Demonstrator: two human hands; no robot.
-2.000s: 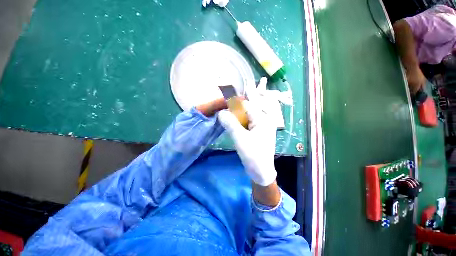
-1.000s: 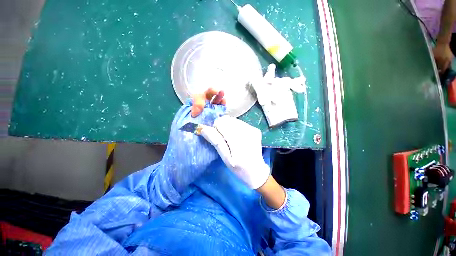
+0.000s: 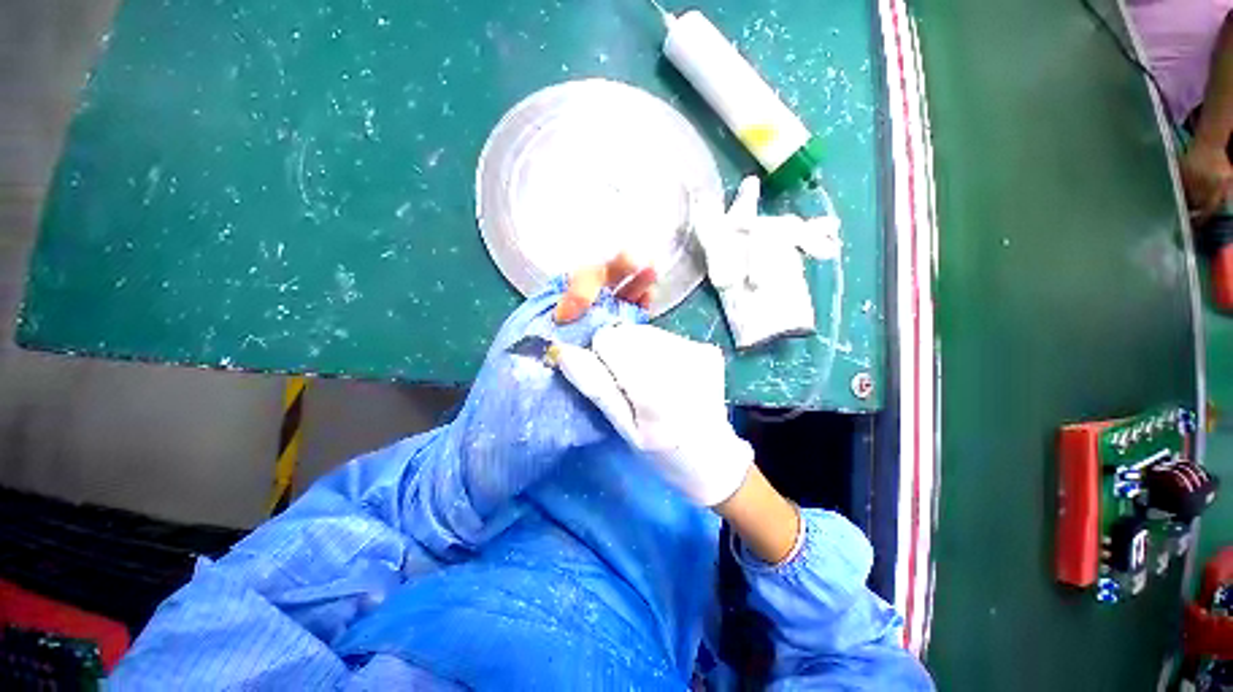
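Observation:
My right hand (image 3: 663,392), in a white knitted glove, is shut on a small dark-tipped, yellow-brown item (image 3: 537,349) and holds it against my left blue sleeve. My left hand (image 3: 609,287) is bare and sticks out of the sleeve cuff, over the near rim of a round clear plastic disc (image 3: 511,189). Its fingers are partly curled, with a thin pale line across them; I cannot tell whether it holds anything.
A white glue syringe (image 3: 730,88) with a green end cap and a loose white glove (image 3: 765,277) lie on the green mat (image 3: 271,176). A circuit board (image 3: 1143,507) with a red block sits on the belt (image 3: 1014,325) at right. Another person's hand shows at upper right.
My right hand has moved left with the item, from beside the bare left hand to the left sleeve. The bare fingers now show beyond the cuff. The view has shifted, and the other person is further out.

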